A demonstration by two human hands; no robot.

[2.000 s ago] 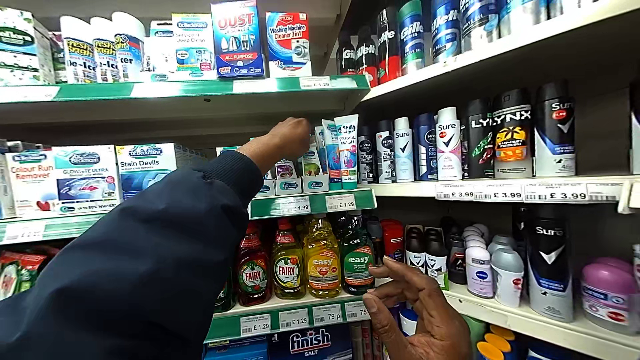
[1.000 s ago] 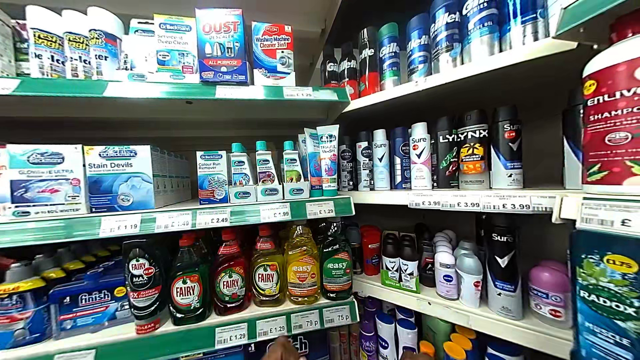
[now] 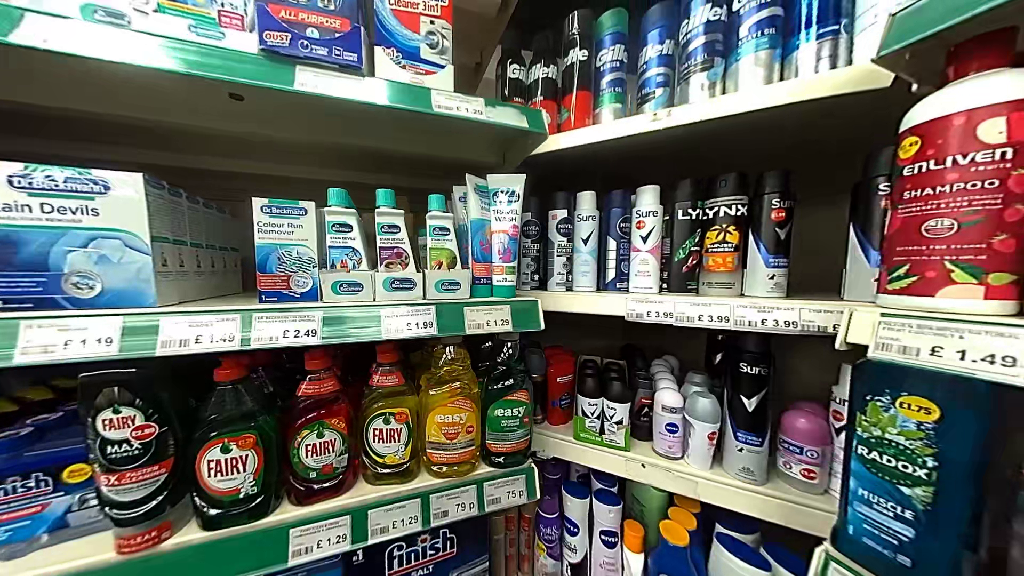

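Neither of my hands shows in the head view now. On the middle left shelf stand a Colour Run Remover box (image 3: 286, 250), small stain remover bottles with teal caps (image 3: 392, 232) in white card trays, and upright travel wash tubes (image 3: 505, 236). A row of Stain Devils boxes (image 3: 76, 236) is left of them. Below are washing-up liquid bottles: a black one (image 3: 132, 456), a green Fairy one (image 3: 230, 456), a red one (image 3: 320, 448), and yellow (image 3: 450, 416) and dark green (image 3: 507, 408) Easy ones.
Green-edged shelves (image 3: 448, 316) meet white shelves (image 3: 688, 304) at a corner. Deodorant cans (image 3: 723, 240) and roll-ons (image 3: 668, 416) stand on the right, shave gel cans (image 3: 656, 56) above. A red shampoo bottle (image 3: 952, 192) and blue Radox bottle (image 3: 896, 472) are nearest at far right.
My left arm, earlier reaching to the small bottles and tubes, has left the view. My right hand, earlier low in front of the shelves, is also out of sight. The shelves appear closer.
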